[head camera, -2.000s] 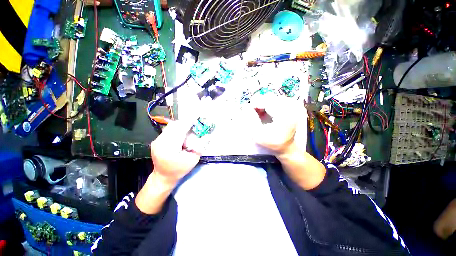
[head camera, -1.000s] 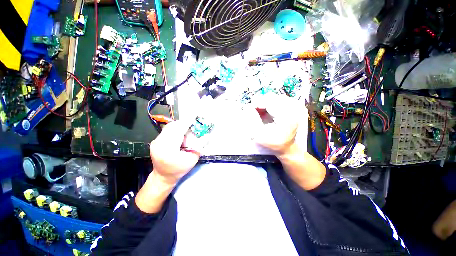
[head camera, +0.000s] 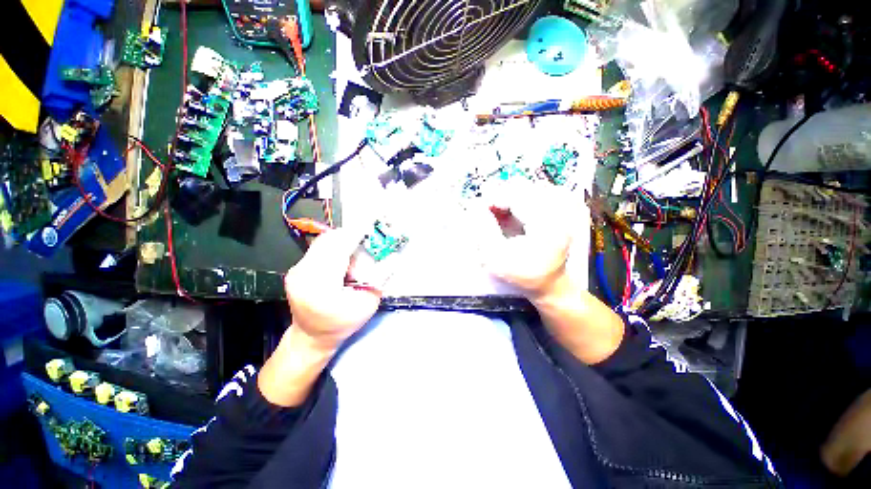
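Observation:
A small green circuit board (head camera: 384, 242) is at the fingertips of my left hand (head camera: 329, 291), above the white work sheet (head camera: 439, 272) near its front edge. The fingers look closed on the board's left side, though glare washes out their tips. My right hand (head camera: 535, 244) is over the right part of the sheet, its fingers curled with a dark reddish gap between thumb and fingers. Glare hides whether it holds anything. More small green boards (head camera: 435, 138) lie on the sheet beyond my hands.
A round fan grille (head camera: 449, 38), a turquoise disc (head camera: 557, 46) and an orange-handled tool (head camera: 597, 101) are behind. Boards (head camera: 201, 129) and a multimeter (head camera: 267, 21) are at left. Cables (head camera: 702, 210) and a grid tray (head camera: 802, 248) are at right. Another person's hand (head camera: 850, 435) shows lower right.
The small board at my left hand has shifted and tilted very slightly. Both hands stay in nearly the same place.

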